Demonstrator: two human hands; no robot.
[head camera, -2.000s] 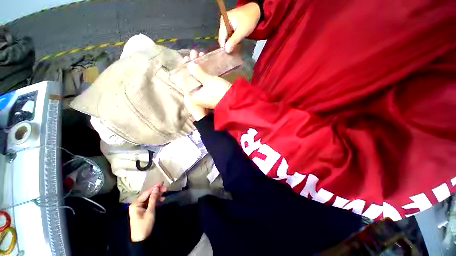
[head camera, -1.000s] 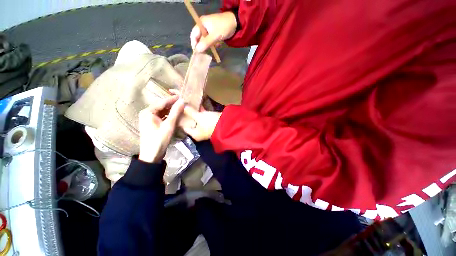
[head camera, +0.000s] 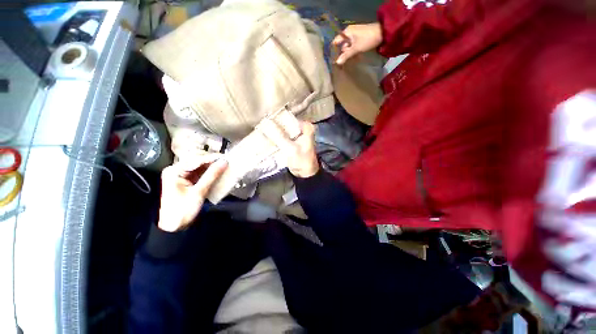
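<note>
A narrow tan cloth piece (head camera: 245, 156) is held slantwise over my lap, between my two hands. My left hand (head camera: 182, 196) pinches its lower left end between thumb and fingers. My right hand (head camera: 298, 147) grips its upper right end, and the fingers cover part of it. A clear plastic packet (head camera: 261, 171) shows just under the piece, partly hidden. A large beige workpiece (head camera: 242, 72) is heaped just beyond my hands.
A white table (head camera: 49, 196) with a ruler-marked edge is at the left, with a white roll (head camera: 72, 60) and red and yellow scissor handles (head camera: 9, 171). A person in red (head camera: 451, 143) stands at the right, one hand (head camera: 358, 43) near a tan card (head camera: 358, 91).
The other person's hands have let go of the strip and drawn away to the right. My hands now hold it alone, nearer my lap. The view has shifted, showing more of the table.
</note>
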